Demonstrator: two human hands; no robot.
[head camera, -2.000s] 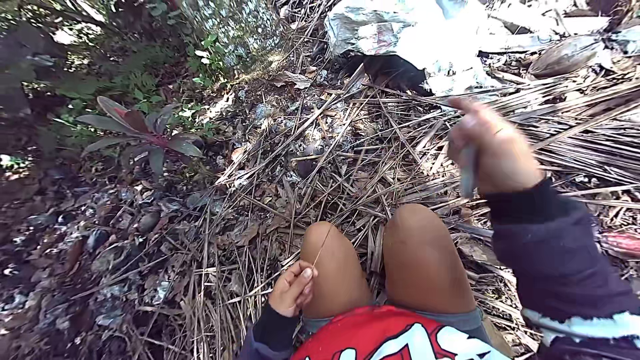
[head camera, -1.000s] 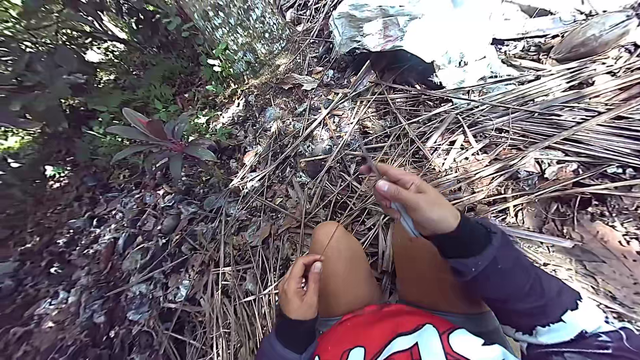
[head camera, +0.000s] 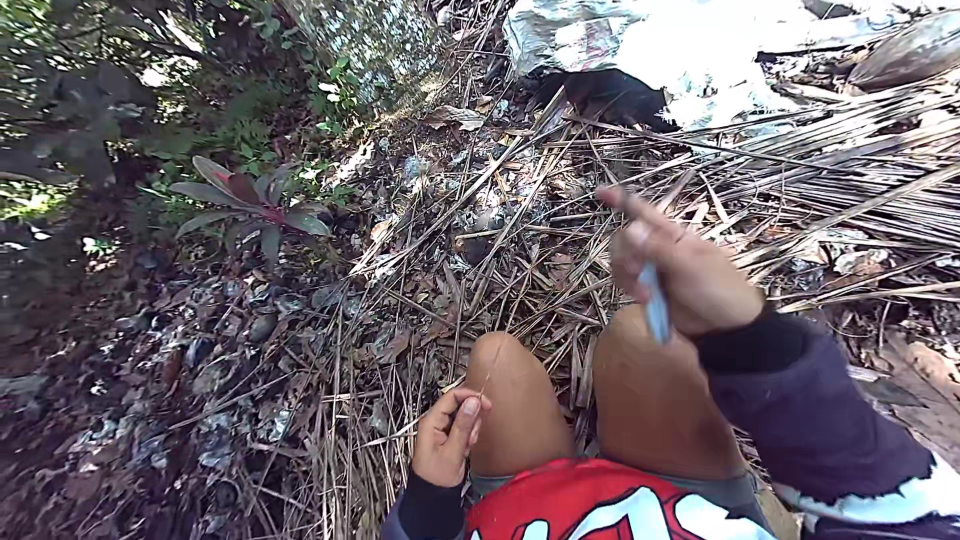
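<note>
My left hand is beside my left knee, thumb and forefinger pinching one end of a thin brown strip, perhaps a leaf midrib, which rises across the knee. Above my right thigh, my right hand is blurred, its fingers closed around a small tool with a light blue handle. The index finger points up and to the left. The tool's other end is too blurred to make out, so its kind cannot be told. The two hands are well apart.
Dry palm leaf strips lie thick on the ground at the right. A white woven sack with a dark opening is at the top. A red-and-green leafy plant grows at the left, near a rough trunk or rock. Leaf litter covers the lower left.
My right hand moved from far right in toward my knees, then outward to the right again, still holding the blue-handled tool. My left hand has stayed near my left knee.
</note>
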